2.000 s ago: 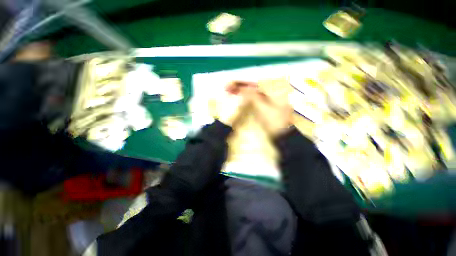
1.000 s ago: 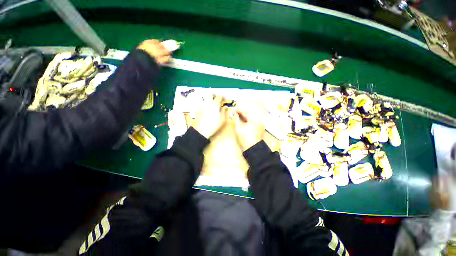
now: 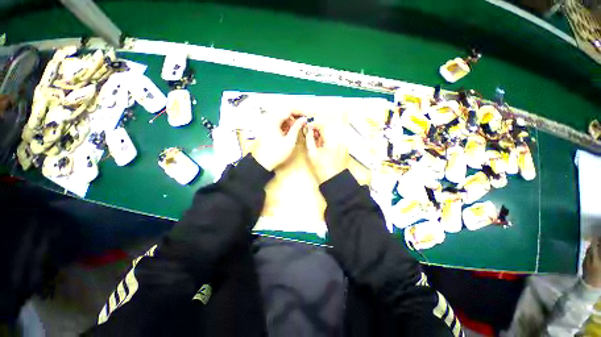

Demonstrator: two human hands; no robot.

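My left hand [image 3: 275, 146] and my right hand [image 3: 327, 150] meet over the tan work mat [image 3: 293, 204]. Their fingertips pinch a small black part [image 3: 307, 121] between them. The fingers are curled and overexposed, so anything else inside them is hidden. A small dark piece [image 3: 237, 99] lies at the mat's upper left corner. A heap of white housings [image 3: 455, 161] with yellow faces and dark wires lies to the right of my right hand.
Cream pieces [image 3: 79, 72] are heaped at the left. Several white housings [image 3: 179, 107] lie face down between heap and mat. A white rail [image 3: 263, 64] borders the green belt, where one housing [image 3: 455, 70] lies. Another person's sleeve [image 3: 568, 306] shows at lower right.
The other person's arm that reached across at the left is gone, uncovering the housings there. The view has shifted slightly. My hands stay together over the mat, still on the small part.
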